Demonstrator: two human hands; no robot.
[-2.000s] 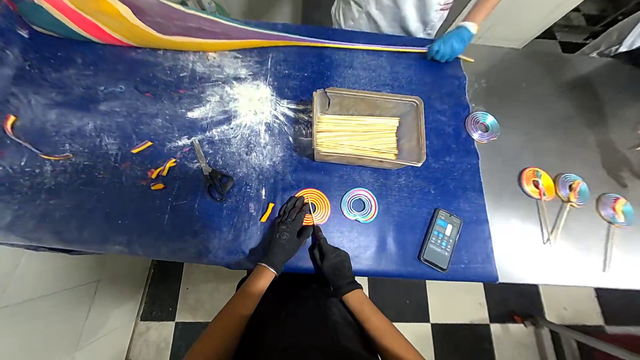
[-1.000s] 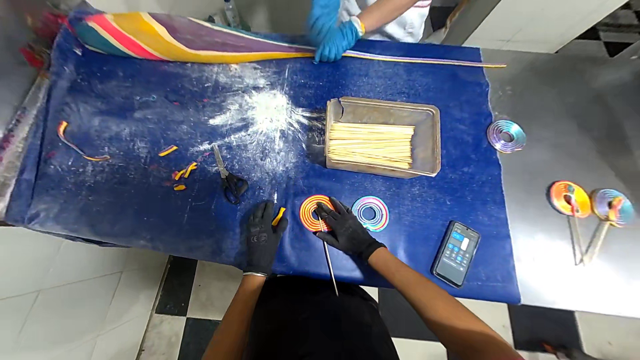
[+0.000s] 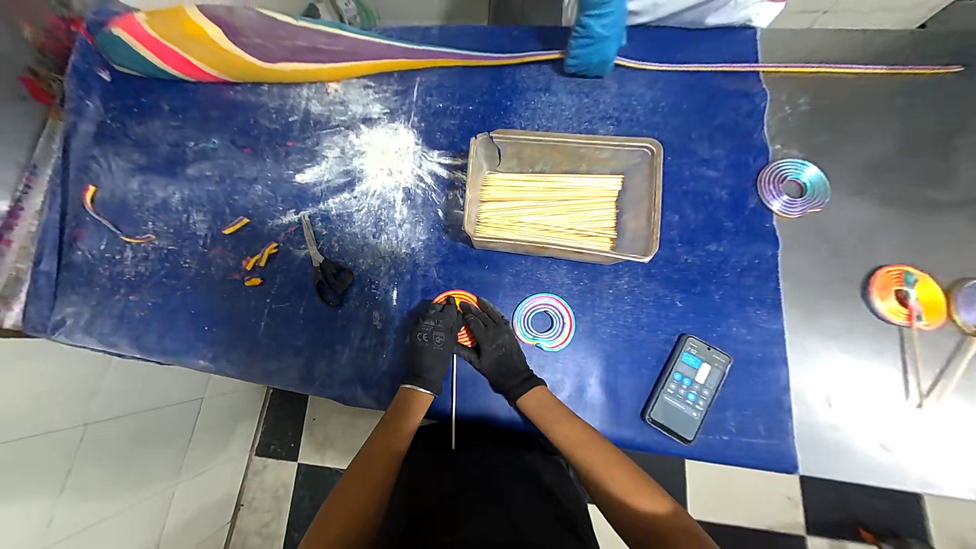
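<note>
An orange and yellow spiral candy [image 3: 458, 297] lies on the blue table cover, partly hidden under both black-gloved hands. My left hand [image 3: 431, 343] presses on its left side, and my right hand [image 3: 496, 347] rests on its right side with the fingertips near the candy's middle. A thin wooden stick [image 3: 454, 396] runs from the candy toward my body, over the table edge. Just right of my right hand lies a blue, white and pink spiral candy [image 3: 544, 322]. Black-handled scissors [image 3: 329, 274] lie to the left, near short striped candy scraps [image 3: 261, 256].
A clear plastic tub [image 3: 564, 139] holds many wooden sticks. A phone [image 3: 688, 389] lies near the front right edge. White powder [image 3: 385, 156] covers part of the cloth. Across the table, a person's blue-gloved hand [image 3: 594, 38] touches a long striped candy rope [image 3: 320, 49]. Finished lollipops [image 3: 907, 297] lie on the metal counter.
My left hand has moved from beside an orange scrap onto the orange candy, next to my right hand. The other person's candy rope now reaches farther right over the metal counter.
</note>
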